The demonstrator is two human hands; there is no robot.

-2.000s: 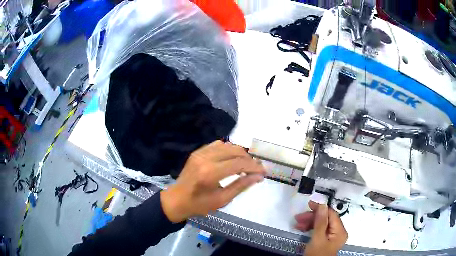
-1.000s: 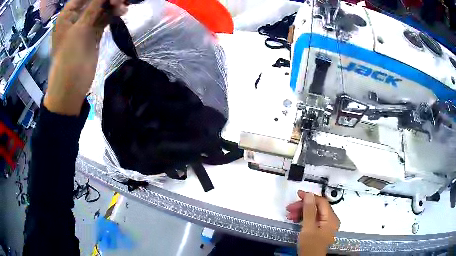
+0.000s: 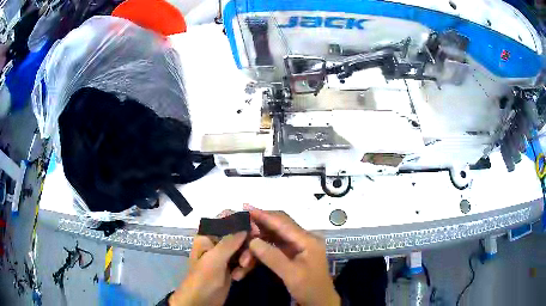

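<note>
A short black fabric strip [image 3: 224, 225] is held in front of the table's front edge, its flat end pointing left. My left hand [image 3: 217, 263] is closed on it, thumb on top. My right hand [image 3: 293, 254] is beside it, fingertips at the strip's right end. The fingers hide the strip's lower part. The heap of black pieces [image 3: 120, 152] lies in the open clear plastic bag [image 3: 129, 66], strap ends hanging out to the right. The needle area [image 3: 276, 101] of the white machine has no hand at it.
The coverstitch machine [image 3: 383, 137] with blue band takes up the middle and right. An orange-red round thing [image 3: 152, 16] is behind the bag. A measuring tape strip [image 3: 383, 242] runs along the curved front edge. Yellow-green handles [image 3: 540, 164] show at the far right edge.
My left hand has come down from the upper left and now holds a black strip with my right hand, which was empty near the machine. The view has swung right.
</note>
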